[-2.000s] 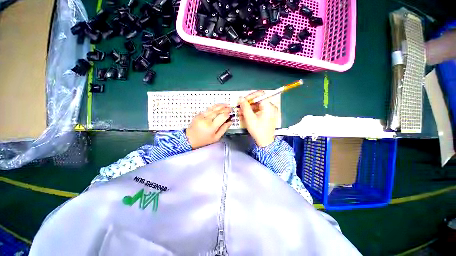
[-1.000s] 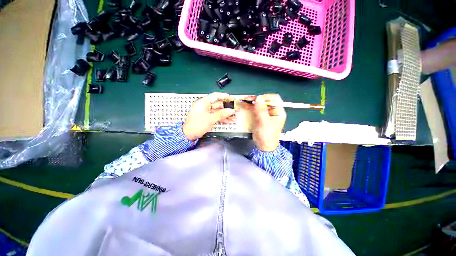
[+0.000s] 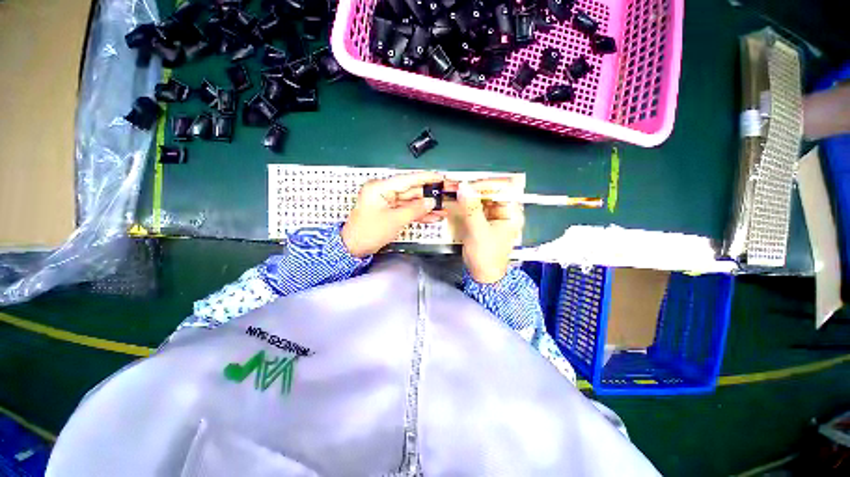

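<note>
My left hand point(image 3: 384, 214) holds a small black plastic part point(image 3: 433, 194) between its fingertips, above the gridded sheet point(image 3: 312, 197). My right hand point(image 3: 488, 226) holds a slim pale hand tool point(image 3: 550, 199) that points right, with an orange-brown far end. The tool's near end meets the black part; its tip cannot be made out. The off-white dotted sheet lies flat at the bench's near edge, partly covered by both hands. One loose black part point(image 3: 422, 143) lies on the bench just beyond the sheet.
A pink basket point(image 3: 522, 109) of black parts stands beyond the hands. Loose black parts point(image 3: 222, 127) lie at left, beside a plastic-lined carton point(image 3: 37, 130). A ragged white strip point(image 3: 624, 248), bundled sheets point(image 3: 773, 154), a blue crate point(image 3: 663, 381) and another person's arm point(image 3: 828, 113) are at right.
Over two seconds the tool has swung from slanting up and right to nearly level. The black part, mostly hidden earlier, now shows raised between the fingers, and the tool's near end has come against it.
</note>
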